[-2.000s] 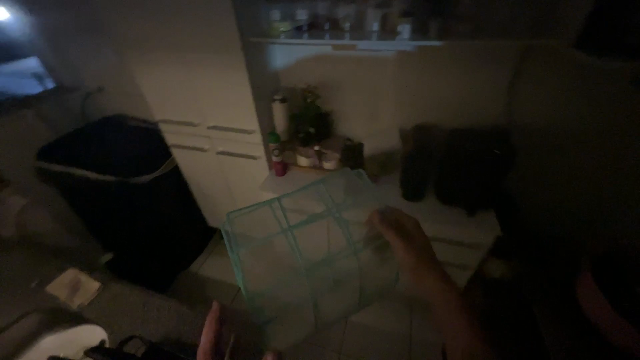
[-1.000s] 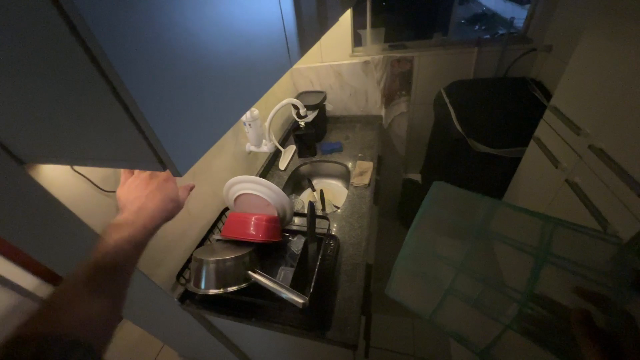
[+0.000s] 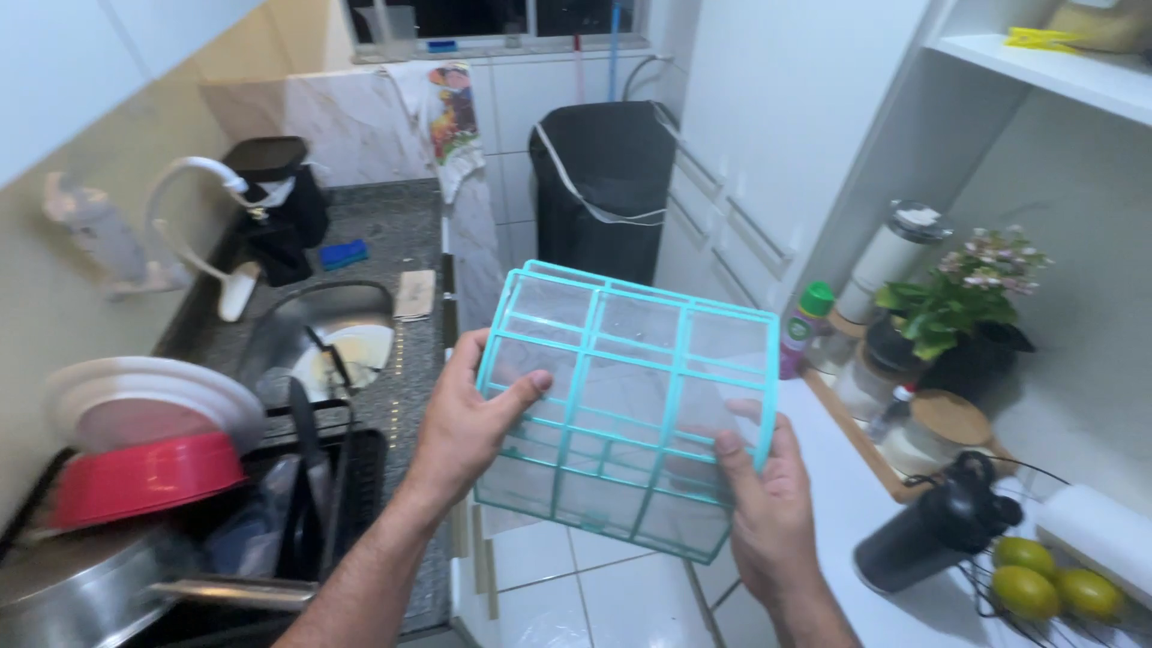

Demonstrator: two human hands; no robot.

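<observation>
Two teal-framed mesh filter panels (image 3: pixel 625 387), one lying over the other, are held up at the middle of the view. My left hand (image 3: pixel 477 414) grips their left edge, its thumb across the front mesh. On the right edge, my right hand (image 3: pixel 769 495) holds them with the thumb in front and fingers partly behind. Through the mesh the second frame shows faintly. The panels tilt down to the right, above the tiled floor (image 3: pixel 549 585).
At left, a dish rack (image 3: pixel 369 459) holds a red bowl (image 3: pixel 148 481) and a steel pot (image 3: pixel 99 576) beside the sink (image 3: pixel 270 333). A black bin (image 3: pixel 603 189) stands ahead. On the right counter are a black bottle (image 3: pixel 936 522), a potted plant (image 3: pixel 958 297) and limes (image 3: pixel 1026 589).
The room has gone from dim to brightly lit. My left hand, raised by the wall cabinet a second ago, is now on the panels, which are at the middle of the view.
</observation>
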